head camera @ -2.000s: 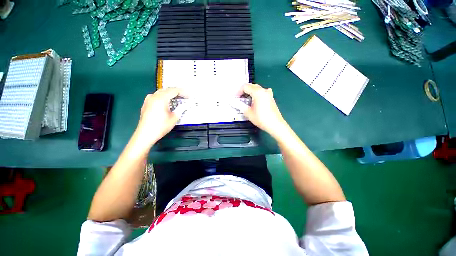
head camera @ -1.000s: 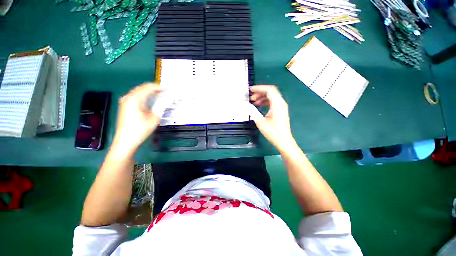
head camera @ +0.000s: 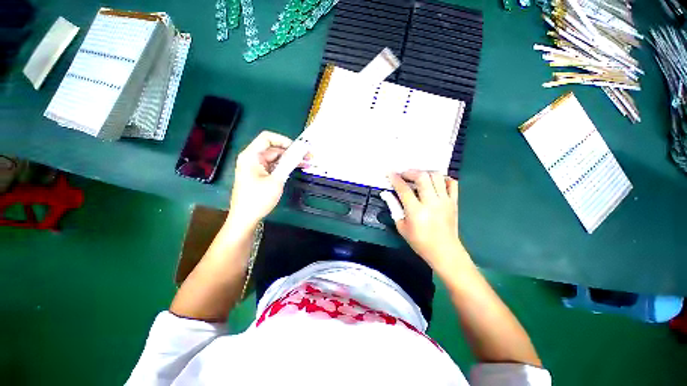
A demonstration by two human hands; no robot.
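Note:
A white PCB panel (head camera: 361, 124), with an orange-brown left edge and short rows of dark marks, lies tilted on the black ribbed base (head camera: 441, 41). A small pale piece (head camera: 383, 65) sticks out past its upper edge. My left hand (head camera: 264, 172) is at the panel's lower left corner, fingers curled and white-covered thumb pointing up to the panel; whether it holds anything is unclear. My right hand (head camera: 425, 200) rests its fingertips on the panel's lower right edge, its white-covered thumb apart below.
A phone (head camera: 209, 139) and a thick panel stack (head camera: 109, 71) are at left, with a small pale piece (head camera: 51, 53) beyond. At right are a panel stack (head camera: 578, 162) and white-and-tan strips (head camera: 595, 49). Green strips (head camera: 290, 26) lie beyond. An open cardboard box (head camera: 202, 237) is below the table edge.
The view has turned, shifting the bench scene. My left hand has come to the lower left corner, my right hand from the right side to the lower edge. A small pale piece now shows above the panel.

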